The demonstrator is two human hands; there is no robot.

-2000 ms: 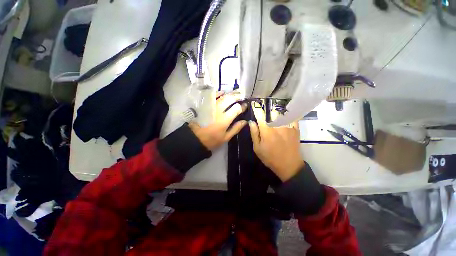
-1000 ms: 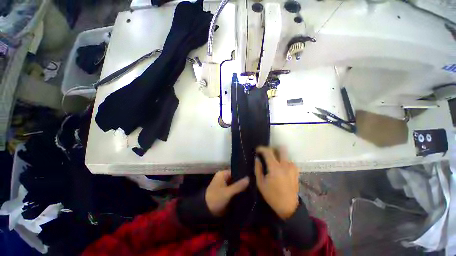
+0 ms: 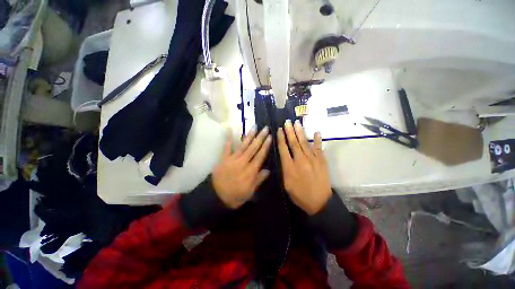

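A long black fabric strip (image 3: 272, 209) runs from under the presser foot down over the table's front edge towards my body, with a pale stitch line showing on its lower part. My left hand (image 3: 241, 166) lies flat, palm down, on the strip's left side, fingers pointing to the needle. My right hand (image 3: 305, 169) lies flat on its right side, fingertips just below the yellow block (image 3: 301, 110). Neither hand's fingers close round the fabric. The off-white sewing machine head (image 3: 276, 51) hides the needle.
More black cut pieces (image 3: 152, 107) lie left of the gooseneck lamp (image 3: 206, 34). Thread snips (image 3: 389, 132), a black slim tool (image 3: 406, 110) and a brown pad (image 3: 450, 140) lie right. A white tub (image 3: 90, 84) stands beyond the table's left edge.
Both hands have moved up from the table's front edge to near the presser foot and flattened on the strip. The view has shifted slightly.
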